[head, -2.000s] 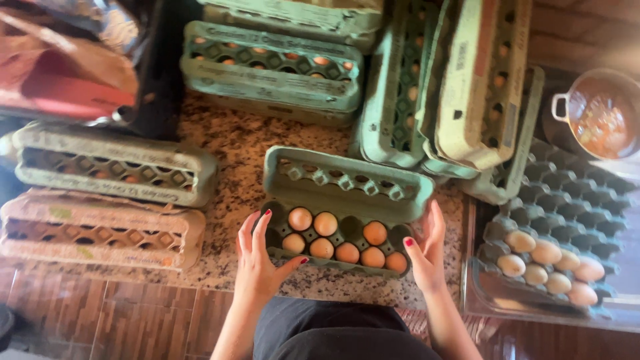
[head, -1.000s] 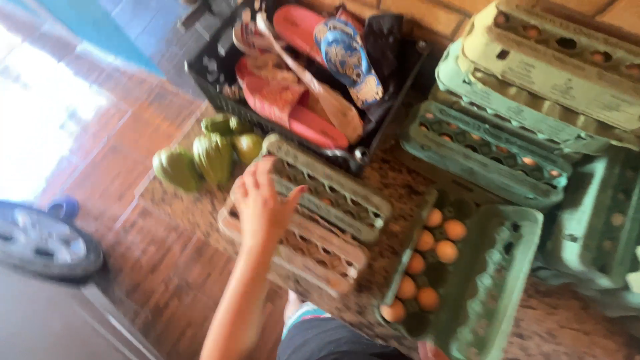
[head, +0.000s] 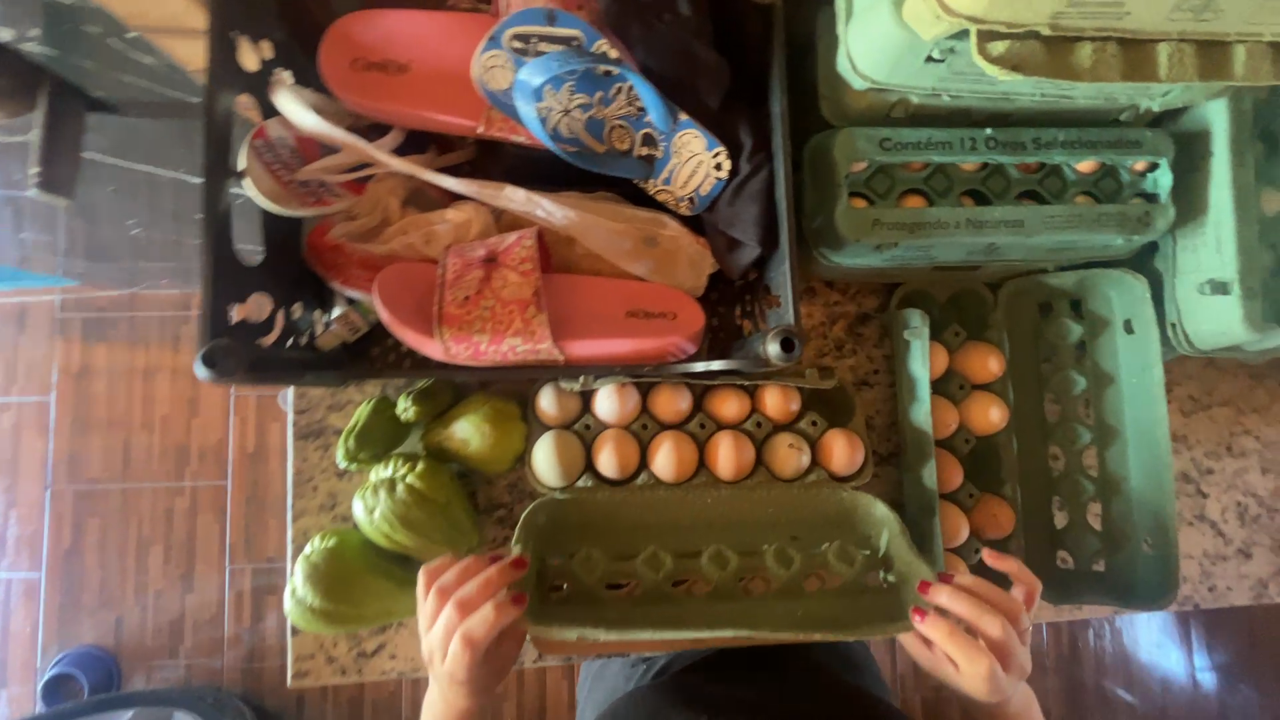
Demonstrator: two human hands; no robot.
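Note:
A green pulp egg carton [head: 700,490] lies with its lid folded toward me, and several brown and pale eggs [head: 673,456] fill most of its cups. My left hand [head: 472,628] grips the left end of that lid, and my right hand [head: 975,628] touches its right end. To the right, another green egg carton [head: 1090,440] stands open, turned sideways, with several brown eggs [head: 984,412] in it. My right fingers are near its lower corner. Beneath the lid in my hands an edge of a pinkish carton [head: 690,645] shows.
A black crate [head: 500,372] of sandals [head: 600,318] stands behind the cartons. Several green chayotes [head: 415,507] lie at the left on the granite countertop [head: 350,660]. Closed cartons [head: 985,240] are grouped at the back right, some stacked. The counter edge runs in front of me.
The carton near the crate was closed in both earlier frames; now its lid is open. My right hand has come to its right end. The view has shifted left since the first frame.

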